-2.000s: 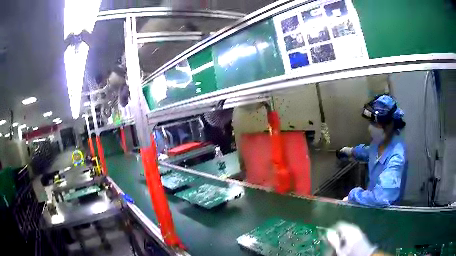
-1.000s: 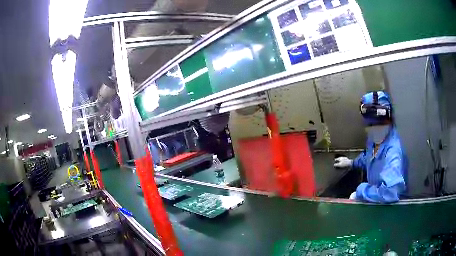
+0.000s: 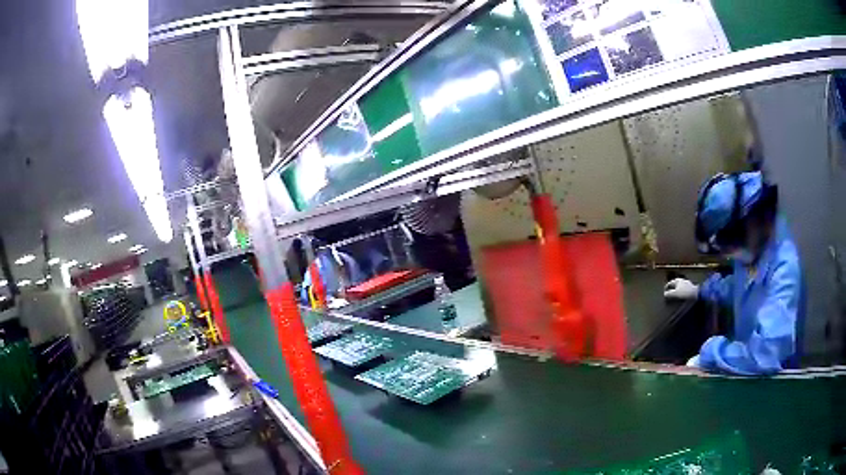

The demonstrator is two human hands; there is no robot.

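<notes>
A green circuit board [image 3: 696, 460] lies at the bottom right, mostly cut off by the picture's edge. Part of another green board [image 3: 816, 468] shows to its right. A tiny whitish spot at the bottom edge between them may be a glove tip; it is too small to tell. Neither my left hand nor my right hand shows clearly. Farther up the dark green conveyor belt [image 3: 547, 408] lies a board with pale parts [image 3: 427, 376], with another board [image 3: 352, 349] behind it.
A red-wrapped post [image 3: 301, 371] stands at the belt's near edge. Behind the belt are an upright red panel [image 3: 594, 297], a clear bottle [image 3: 445, 301] and a person in blue [image 3: 761, 297]. A metal bench [image 3: 176, 408] with a green board is at left.
The white-gloved hand seen on the near board two seconds ago has left clear view. The near board now sits lower and farther right in the picture. The view has shifted and tilted; the person opposite has lowered their head.
</notes>
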